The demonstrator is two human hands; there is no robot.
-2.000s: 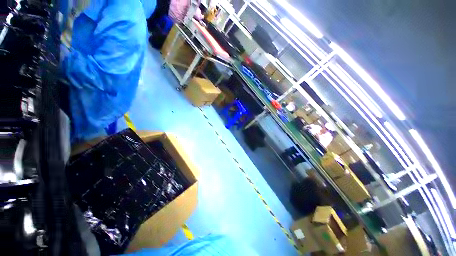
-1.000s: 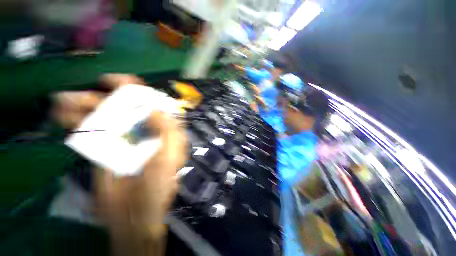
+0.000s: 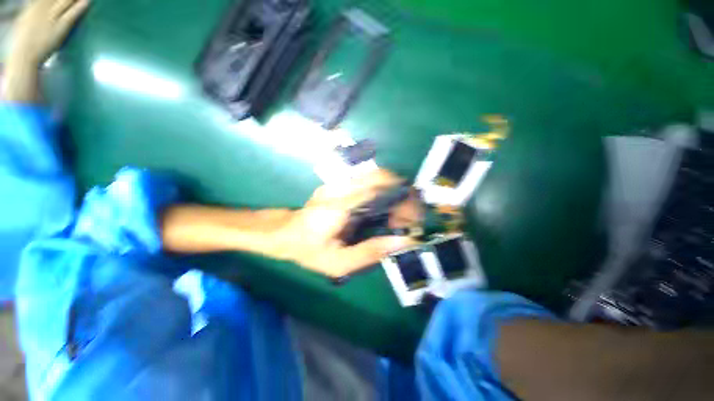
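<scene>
My left hand (image 3: 333, 231) reaches in from the left and is closed around a black phone housing (image 3: 372, 219); blur hides its details. One display module (image 3: 456, 164), with a white frame and gold tail, lies just beyond the hand. Two more displays (image 3: 413, 269) (image 3: 452, 256) lie side by side just right of and below the fingers. Another small dark piece on white (image 3: 358, 151) lies above the hand, in glare. My right forearm runs out past the right edge, so my right hand is out of the picture.
A dark pile of housings (image 3: 249, 59) and a flat frame with an opening (image 3: 340, 70) lie on the green mat (image 3: 540, 180) at the back. Black trays (image 3: 665, 251) with a whitish strip (image 3: 638, 196) stand at right. Another person's hand (image 3: 39, 39) is at upper left.
The view has swung from floor and trays down to the bench. The white piece held in the hands one second ago is no longer seen in them; my left hand now holds a black housing.
</scene>
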